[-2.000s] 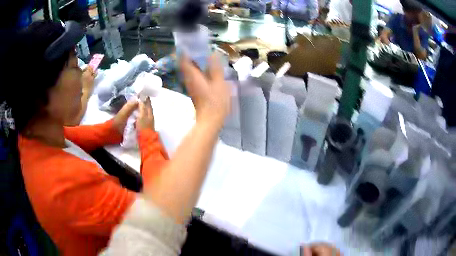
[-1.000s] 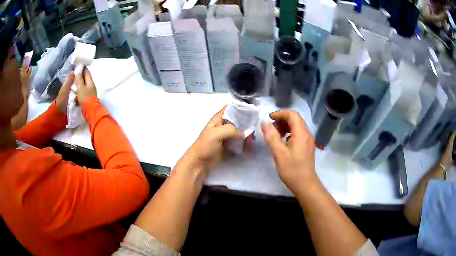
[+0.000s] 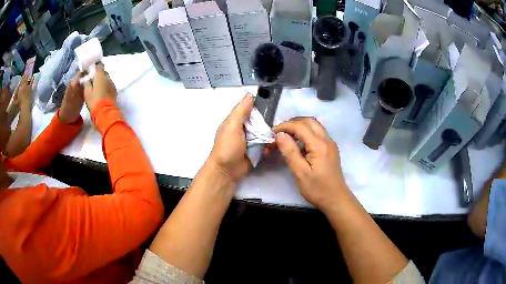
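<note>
A dark grey handheld device (image 3: 268, 64) with a round barrel head stands out above my hands, its handle angled down towards my left palm. A small dark oval shows on the handle below the head. A crinkled white bag (image 3: 258, 128) is bunched around the lower handle. My left hand (image 3: 232, 138) is wrapped around the bag and handle. My right hand (image 3: 310, 158) pinches the bag's edge with thumb and fingers. The handle's lower end is hidden by the bag and hands.
Grey-blue retail boxes (image 3: 213, 47) stand behind. Unbagged grey devices (image 3: 331, 55) stand upright at the right. A slim dark bar (image 3: 462, 176) lies far right. A person in orange (image 3: 125, 166) at the left holds a white device (image 3: 89, 54). A blue sleeve (image 3: 495, 222) shows right.
The view swung right and down from the first frame, where my left hand was raised with a device. Since the second frame, the bag sits lower, exposing the upper handle.
</note>
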